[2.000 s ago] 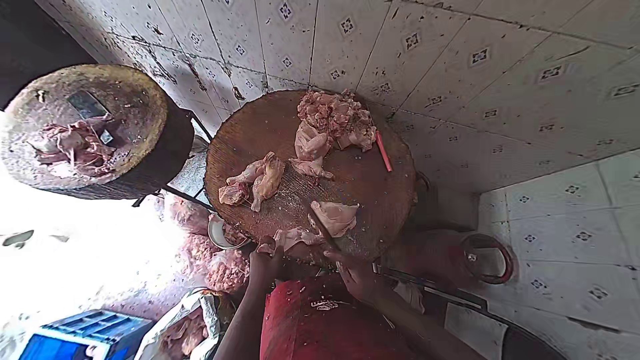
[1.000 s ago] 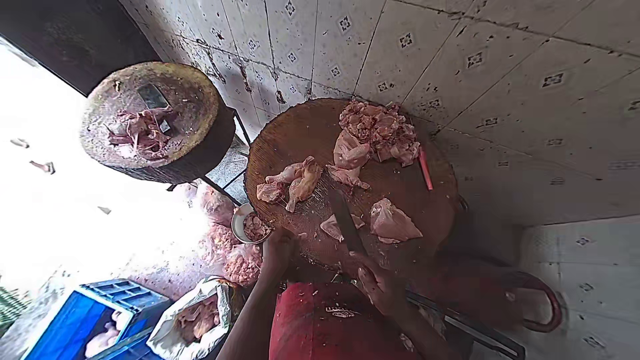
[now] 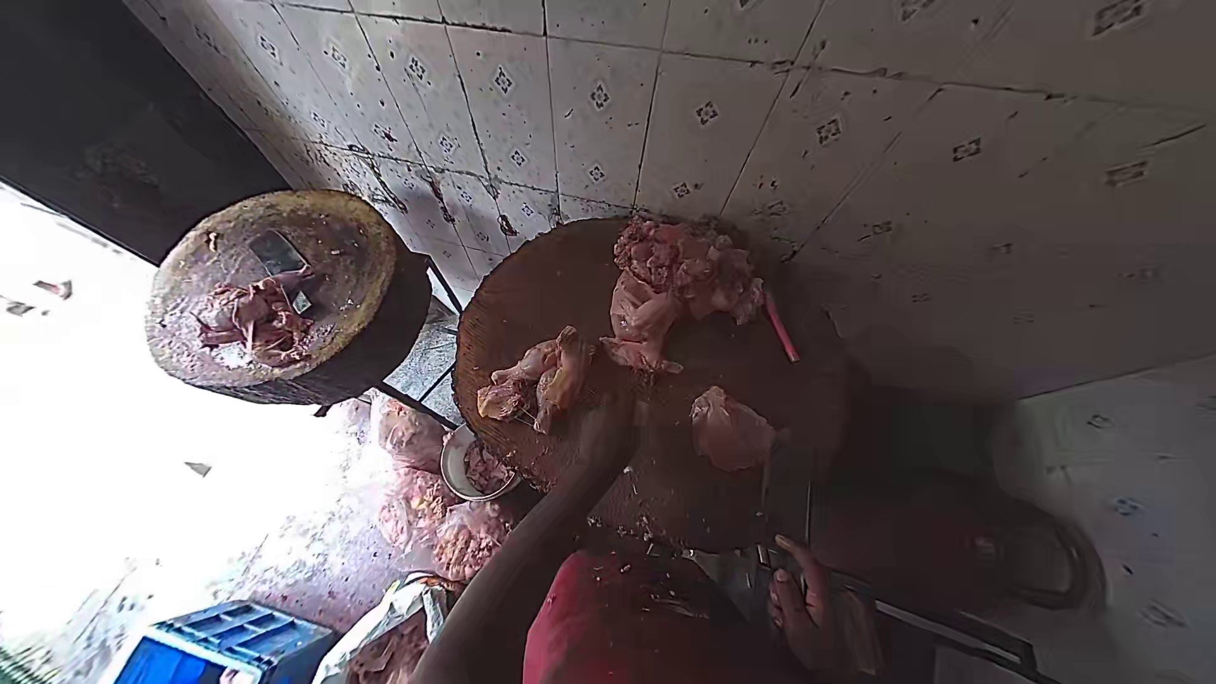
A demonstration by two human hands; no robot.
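My left hand (image 3: 608, 423) reaches over the round wooden chopping block (image 3: 551, 275), beside raw chicken leg pieces (image 3: 560, 375); blur hides its fingers. At the block's near right edge, my right hand (image 3: 803, 598) is around the handle of a knife (image 3: 784, 494), whose blade points away from me and is blurred. Left of the blade lies a piece of raw chicken (image 3: 731, 429). A larger chicken piece (image 3: 641, 318) touches the heap of raw meat (image 3: 689, 261) at the back. A red-handled tool (image 3: 781, 328) lies right of the heap.
A second block (image 3: 361, 285) with meat and a dark flat object stands at left. Between the blocks are a bowl (image 3: 456, 465) and bags of meat (image 3: 408, 503). A blue crate (image 3: 247, 636) and an open sack (image 3: 385, 632) sit below. A tiled wall (image 3: 598, 123) rises behind.
My left hand has moved from the block's near edge up over its middle. My right hand, with the knife, has moved right. The small chicken piece left of the blade no longer shows. The view has shifted.
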